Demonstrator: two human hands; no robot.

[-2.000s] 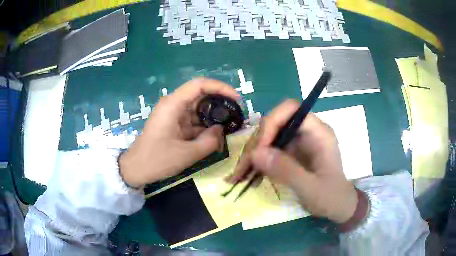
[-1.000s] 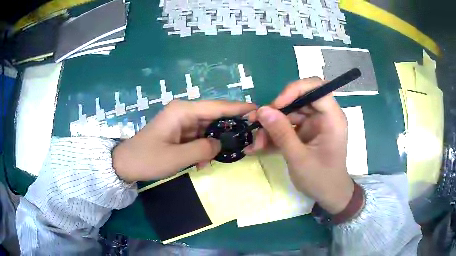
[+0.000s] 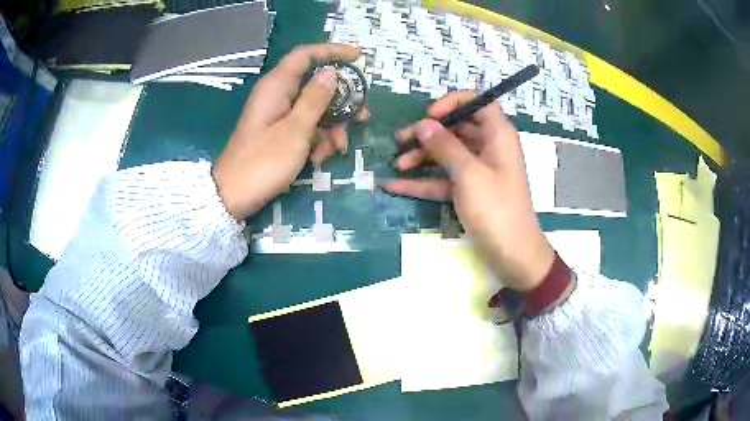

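My left hand [image 3: 275, 123] holds a round black module [image 3: 347, 92] at the upper middle, its face with small light details turned up. My right hand [image 3: 489, 181] holds black pen-like tweezers [image 3: 493, 94]; their points are down near the mat and too blurred to tell whether they touch a piece. Small grey T-shaped adhesive pieces [image 3: 363, 179] lie on the green mat between and below the hands. Part of their row is hidden behind my left hand.
A black adhesive sheet [image 3: 304, 352] lies on yellow release paper [image 3: 378, 329] near the front. A grey adhesive sheet [image 3: 590, 178] is right of my right hand, a die-cut sheet [image 3: 460, 51] at the back. Grey sheets [image 3: 206, 41] lie back left, yellow paper [image 3: 687, 271] far right.
The view has turned and shifted. My left hand has carried the module up and away from the tweezers. My right hand is now over the mat by the T-shaped pieces.
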